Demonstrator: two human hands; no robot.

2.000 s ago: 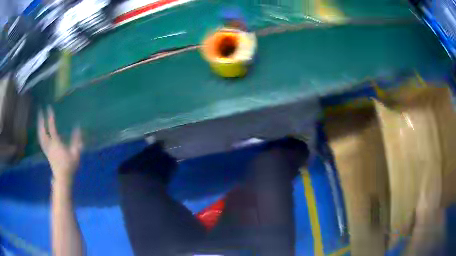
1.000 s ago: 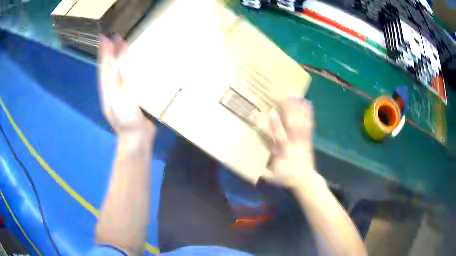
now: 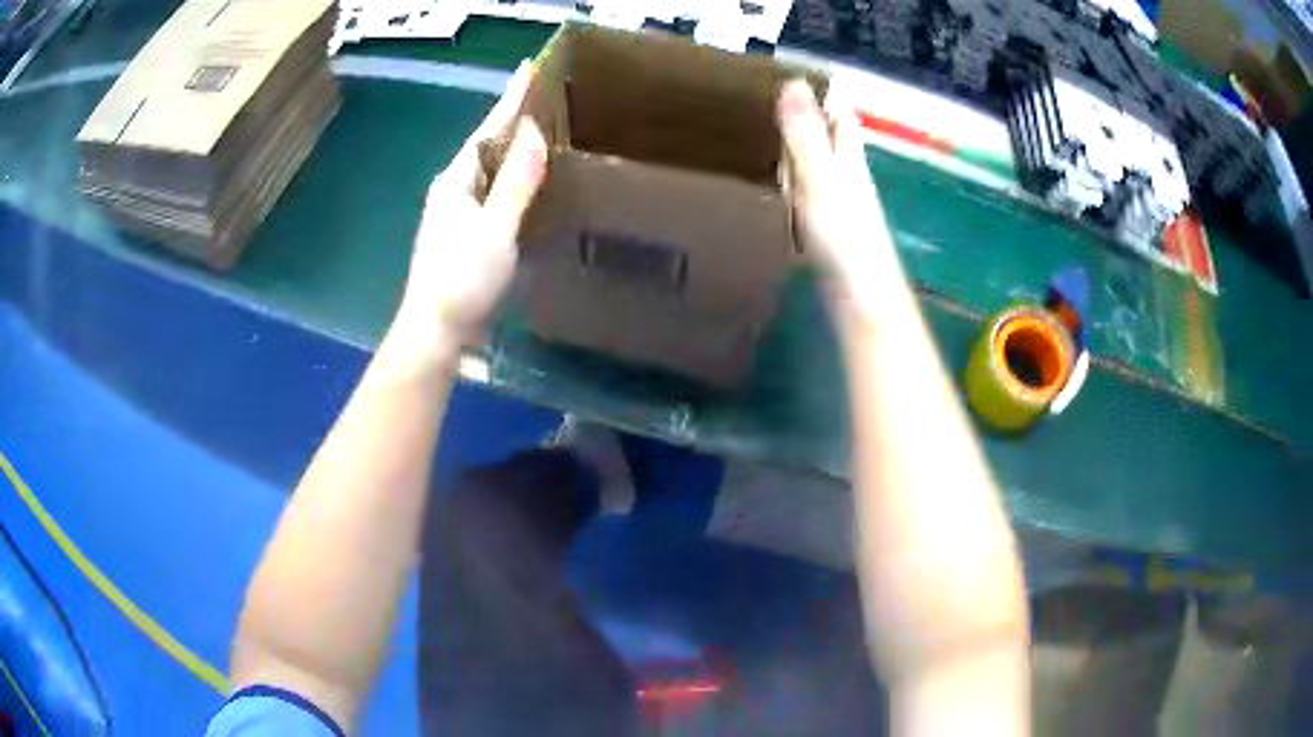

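A small brown carton (image 3: pixel 648 310) stands opened out over the green mat in front of me, its mouth up and its inside showing bare walls. A dark printed label block is on the side facing me. My left hand (image 3: pixel 483 238) grips the carton's left side, thumb near the top rim. My right hand (image 3: pixel 832 180) grips its right side by the upper edge. The carton's bottom and far outer side are hidden.
Flat carton blanks (image 3: pixel 216 130) are stacked at the left. A tape dispenser with a yellow roll (image 3: pixel 1020 369) lies at the right. Black-and-white pack stacks (image 3: pixel 1008 108) line the far side. Large brown cartons (image 3: pixel 1116 655) are at the lower right.
The flat, folded carton between my hands is now opened into a box shape with its mouth up. The view has shifted, and the whole stack of blanks now shows.
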